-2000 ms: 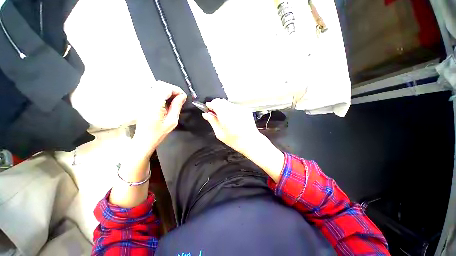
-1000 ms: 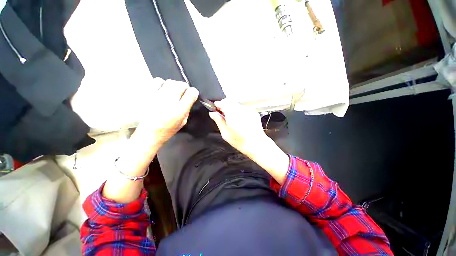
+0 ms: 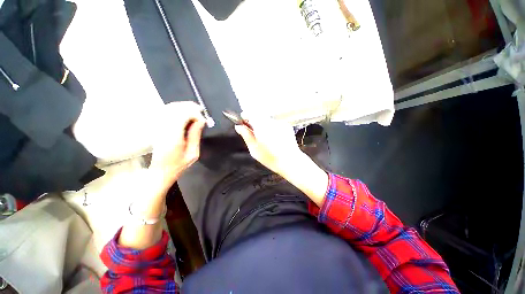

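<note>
A black zip panel (image 3: 216, 69) lies over the table's near edge, its lower end hanging towards my dark-clothed lap. Its silver zip (image 3: 175, 49) runs down the middle and ends in a pale bit beside my left fingers. My left hand (image 3: 181, 140) holds the panel's near end at the left of the zip end; the fingertips are overexposed. My right hand (image 3: 267, 140) holds small snips (image 3: 232, 117), with the silver blades pointing up and left over the panel, apart from the zip. The handle is mostly hidden in the hand.
Other black panels with silver zips (image 3: 43, 109) are heaped at the left. Beige bags (image 3: 40, 235) lie below them. On the white-covered table (image 3: 288, 63), a lighter-like tool (image 3: 311, 18) and a brown-handled tool (image 3: 349, 16) lie at the upper right. A metal frame bar (image 3: 449, 83) is at the right.
My left hand has turned and opened up from over the zip, so the zip end now shows. The snips have moved slightly up and left. The whole view has shifted a little.
</note>
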